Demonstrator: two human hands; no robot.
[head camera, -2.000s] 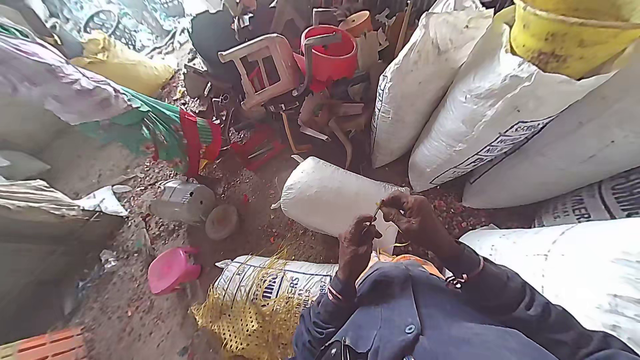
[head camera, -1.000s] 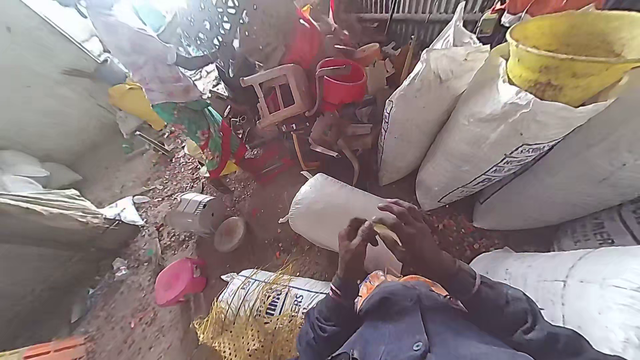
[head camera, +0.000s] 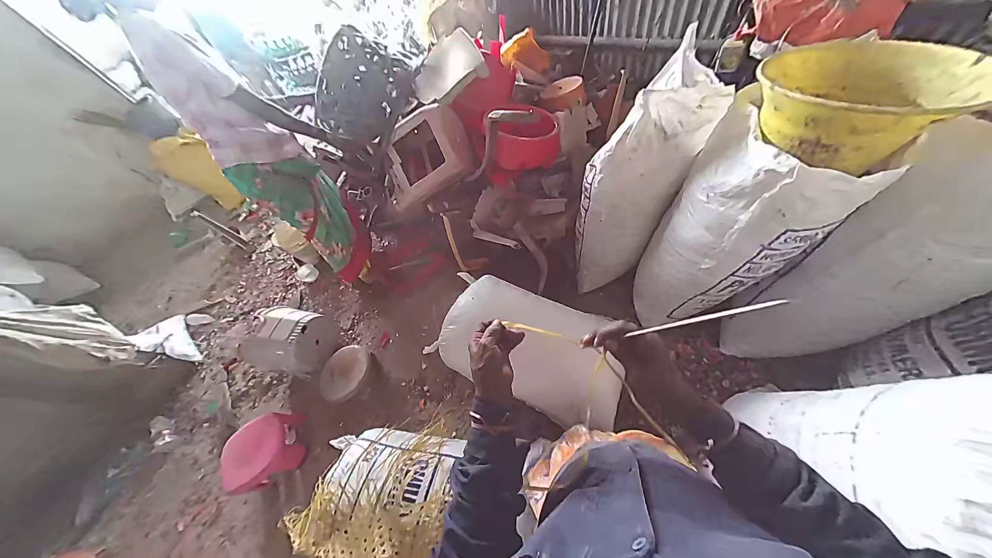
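Observation:
A thin yellow strand (head camera: 542, 332) runs between my two hands, above a stuffed white woven sack (head camera: 542, 364) lying on the ground. My left hand (head camera: 494, 356) pinches its left end. My right hand (head camera: 632, 353) grips the strand's other part, along with a pale, thin, straight rod (head camera: 709, 316) that points out to the right; what kind of rod it is cannot be told. A loose length of the yellow strand hangs below my right hand toward my lap. Yellow netting (head camera: 364, 523) lies at lower left over a printed white sack (head camera: 395, 469).
Tall filled white sacks (head camera: 744, 225) stand at right, one topped by a yellow basin (head camera: 837, 101). Plastic scrap with a red bucket (head camera: 527, 139) is heaped behind. A pink plastic vessel (head camera: 260, 453) and a whitish bucket (head camera: 291, 337) lie left. Another person (head camera: 209, 101) is at upper left.
My hands have moved apart, with the yellow strand now stretched between them. The pale rod now shows plainly in my right hand. The other person, partly seen earlier, is still at upper left.

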